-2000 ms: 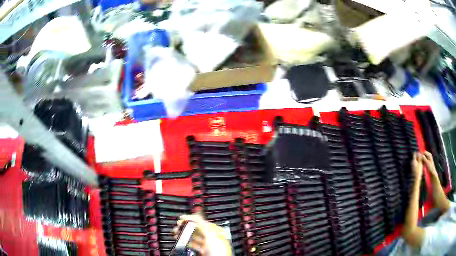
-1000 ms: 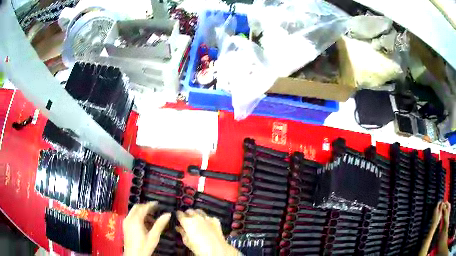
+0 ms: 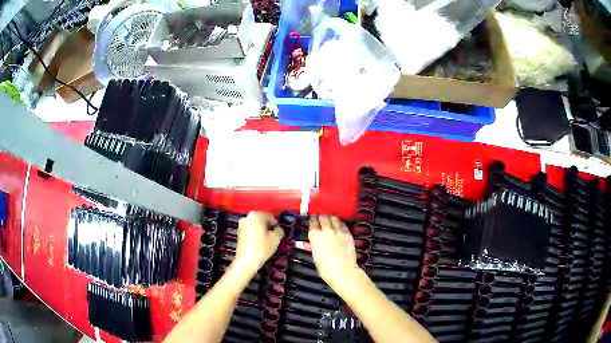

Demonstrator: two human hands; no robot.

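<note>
Rows of slim black handle-like parts [image 3: 395, 231] lie side by side on the red sheeting. My left hand [image 3: 258, 238] is at the top of the left-hand columns, fingers curled at a black part's rounded head. My right hand [image 3: 331, 244] lies just right of it, fingers together over the same black part [image 3: 295, 231], with a small white patch beside its fingertips. The fingers hide much of this part, so whether either hand grips it cannot be told. A wrapped black pack [image 3: 509, 231] rests on the right-hand columns. A small black bundle [image 3: 342, 327] lies below my right hand.
A grey metal post [image 3: 100, 171] slants across the left. Wrapped bundles [image 3: 124, 248] are stacked beside it, with a short block [image 3: 119, 311] below. Behind the rows are a white flat sheet [image 3: 261, 161], a blue bin [image 3: 305, 110] with clear bags [image 3: 352, 74], and a fan [image 3: 127, 43].
Both hands have moved up and right to the top of the left-hand columns. The view has shifted, and the other person's hands at the right are out of it.
</note>
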